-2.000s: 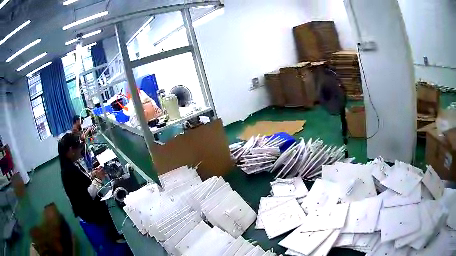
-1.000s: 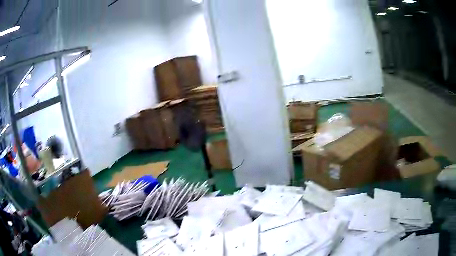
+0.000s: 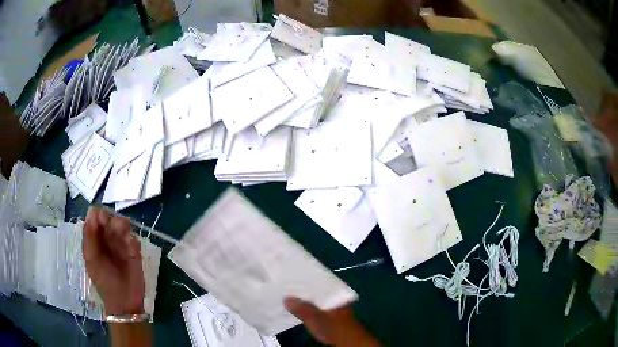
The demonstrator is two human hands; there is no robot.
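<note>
A white square panel (image 3: 254,261) is tilted and slightly blurred above the table. My right hand (image 3: 325,320) holds its lower right edge, with the thumb on the face. My left hand (image 3: 115,251), with a bracelet at the wrist, is raised to the left of the panel, its fingers closed on a thin white lead (image 3: 157,234) that runs taut to the panel's left corner. Another panel with a lead (image 3: 220,325) lies below, partly covered by the held panel. The far end of the lead is hidden in my fingers.
A large heap of white panels (image 3: 330,152) spans the back. Stacked panels with cords (image 3: 57,264) stand at left. A tangle of white leads (image 3: 461,279), a thin screwdriver-like tool (image 3: 359,265), patterned cloth (image 3: 568,210) and clear plastic bags (image 3: 539,129) lie right. Cartons (image 3: 393,12) stand beyond.
The view has swung right and down from the room to the table. Both hands, the held panel and its lead are now in view; no hand showed before.
</note>
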